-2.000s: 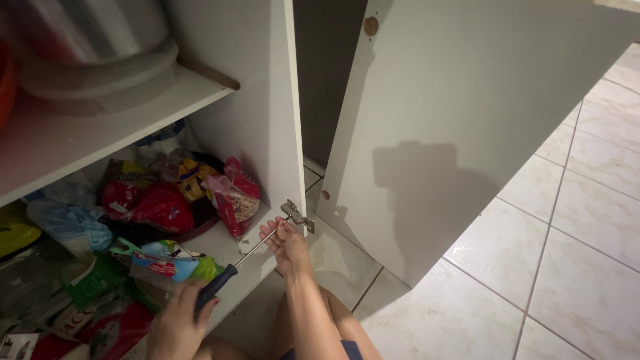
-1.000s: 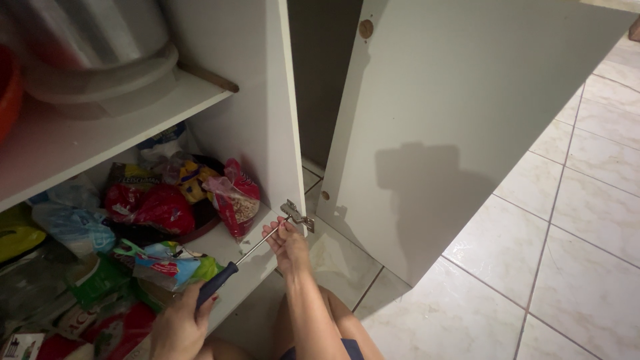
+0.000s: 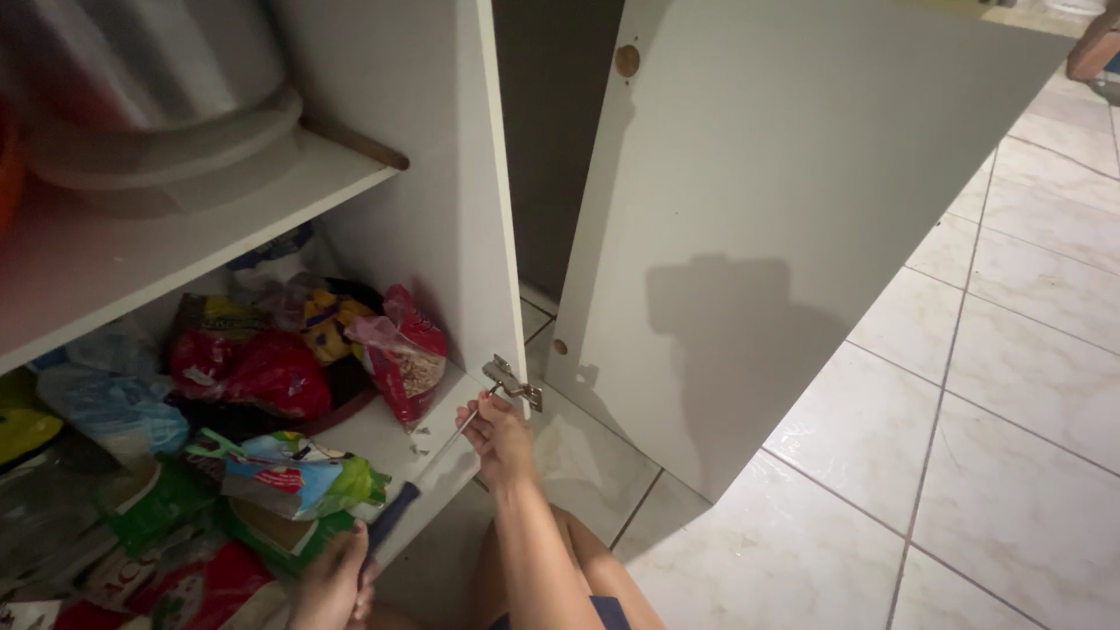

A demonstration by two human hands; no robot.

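Observation:
A screwdriver with a dark blue handle (image 3: pixel 394 518) and a thin metal shaft slants up to the right. My left hand (image 3: pixel 334 579) is closed around the lower part of the handle. The fingertips of my right hand (image 3: pixel 499 437) pinch the shaft close to its tip, just below a metal cabinet hinge (image 3: pixel 512 382). This hinge sits at the front edge of the white cabinet side panel (image 3: pixel 477 219). My fingers partly hide the tip, so its exact contact with a screw cannot be told.
A white door panel (image 3: pixel 744 192) with round hinge holes stands right of the cabinet. Food bags, among them a red one (image 3: pixel 407 359), fill the lower compartment. A metal pot (image 3: pixel 149 61) stands on the shelf (image 3: pixel 201 254). Small pieces lie on the cabinet floor near the hinge.
The fingers of my left hand have shifted their hold on the screwdriver handle. My right hand stays at the hinge with its fingers on the shaft.

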